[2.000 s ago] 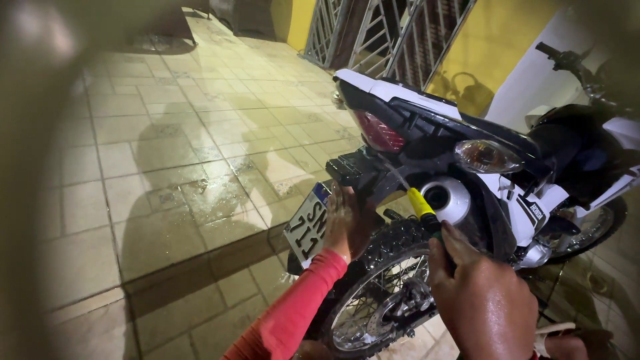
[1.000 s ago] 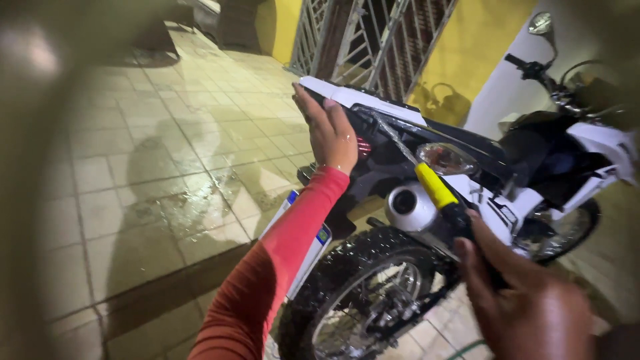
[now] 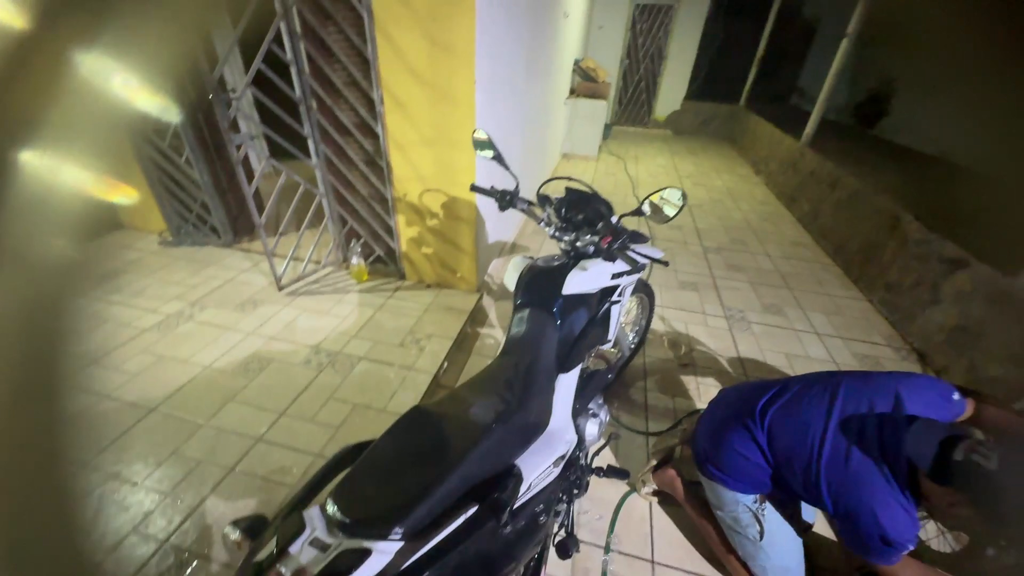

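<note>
Neither my left hand nor my right hand shows in the head view now. A white and black motorcycle (image 3: 512,384) stands upright below me, its long black seat (image 3: 456,424) running toward the handlebar and two round mirrors (image 3: 664,206). The front wheel (image 3: 636,320) rests on pale tiles. To the right of the motorcycle a person in a blue shirt (image 3: 816,448) and light blue shorts bends low. A green hose (image 3: 614,520) lies on the floor between that person and the motorcycle. The yellow-tipped spray nozzle is out of view.
A metal lattice gate (image 3: 280,184) stands open at the left beside a yellow wall (image 3: 428,120). A clear bottle with yellow liquid (image 3: 358,264) sits by the gate. A low rough wall (image 3: 840,208) runs along the right. A white cabinet (image 3: 584,124) stands far back.
The view has swung up and to the right. Both my hands, at the rear of the motorcycle before, have left the view, as has the yellow-tipped nozzle. The person in blue has come into sight.
</note>
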